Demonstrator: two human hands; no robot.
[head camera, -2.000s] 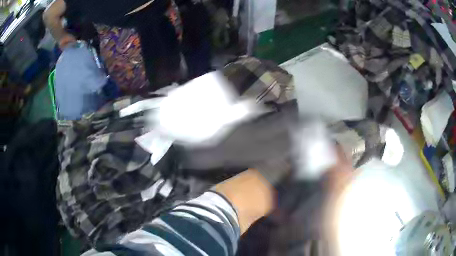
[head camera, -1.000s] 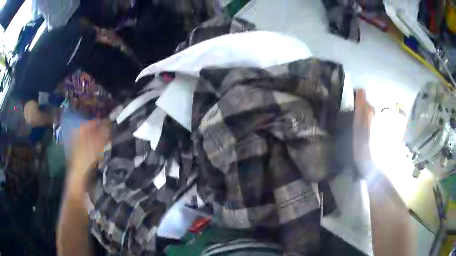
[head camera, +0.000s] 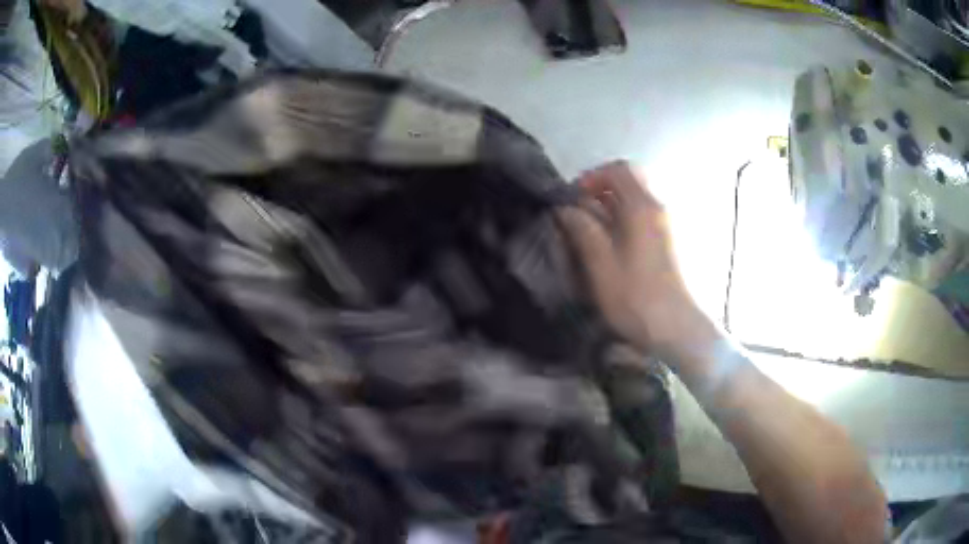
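A plaid garment piece in black, grey and cream fills the left and middle of the view, spread and blurred by motion. My right hand grips its right edge with the fingers closed on the cloth. My left hand is not visible; the far left edge of the cloth is blurred. A long white piece hangs at the lower left beside the plaid.
The white machine table lies behind and right. The sewing machine head stands at right under a bright lamp. A small dark cloth piece lies at the table's back. Grey cloth shows at far left.
The view has turned toward the machine. The plaid piece, bunched in front before, is now spread wide. My right hand now holds its edge; my left hand has gone from view.
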